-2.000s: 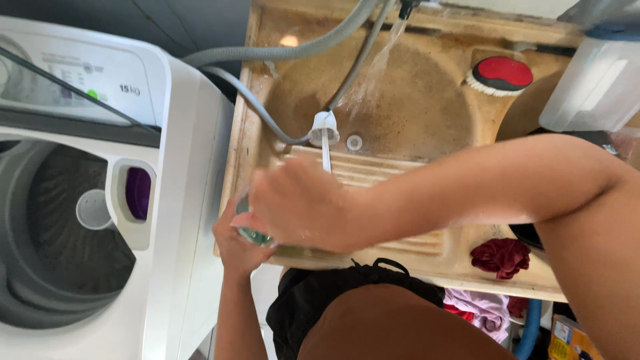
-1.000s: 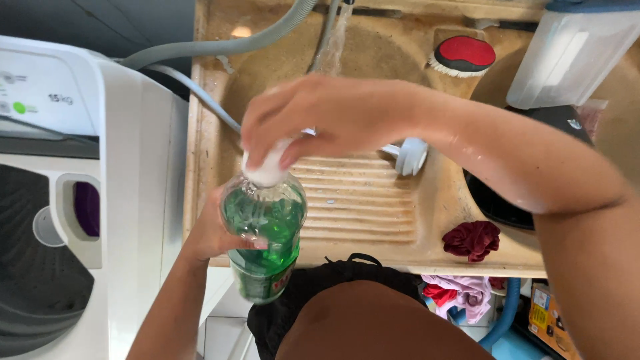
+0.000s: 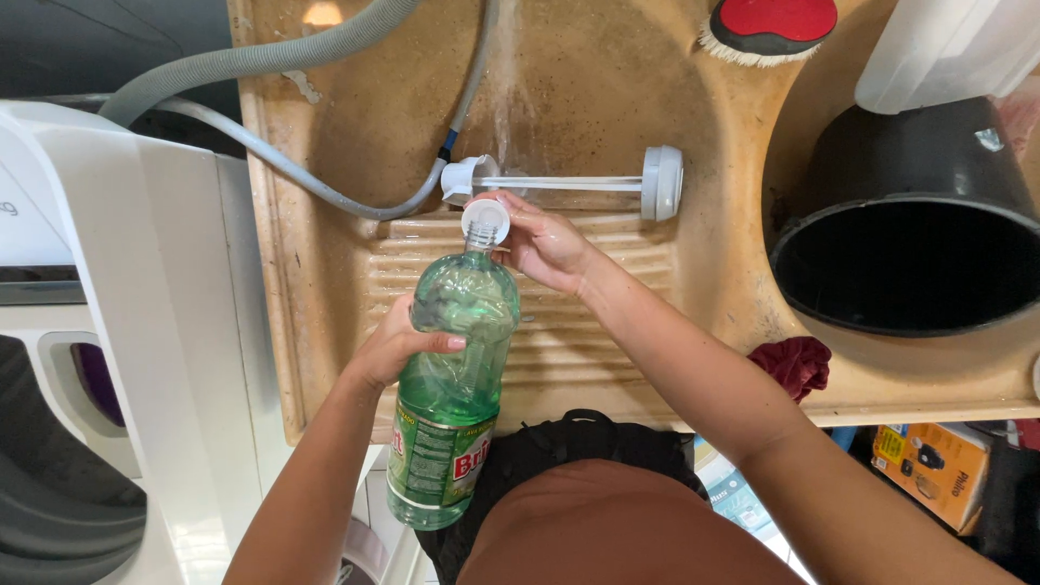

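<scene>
My left hand (image 3: 414,345) grips the middle of a clear green plastic bottle (image 3: 459,366), part filled with green liquid and tilted a little over the sink's ribbed washboard. At the bottle's threaded mouth, my right hand (image 3: 540,244) holds a white round cap or cup (image 3: 486,221) by its rim. Just beyond lies a white plastic piece with a long stem, its round grey-white end (image 3: 663,184) at the right and a cup-shaped end (image 3: 469,179) at the left. Water runs down into the basin behind it.
A grey corrugated hose (image 3: 268,55) and a thinner hose (image 3: 301,169) cross the sink (image 3: 276,325) at left, beside a white washing machine (image 3: 175,325). At right are a red-topped brush (image 3: 770,24), a clear container (image 3: 946,49), a black bucket (image 3: 902,211) and a dark red cloth (image 3: 792,366).
The white cap, at the bottle's top one second ago, is now off the mouth, with my right hand at its side. The view has shifted closer to the sink.
</scene>
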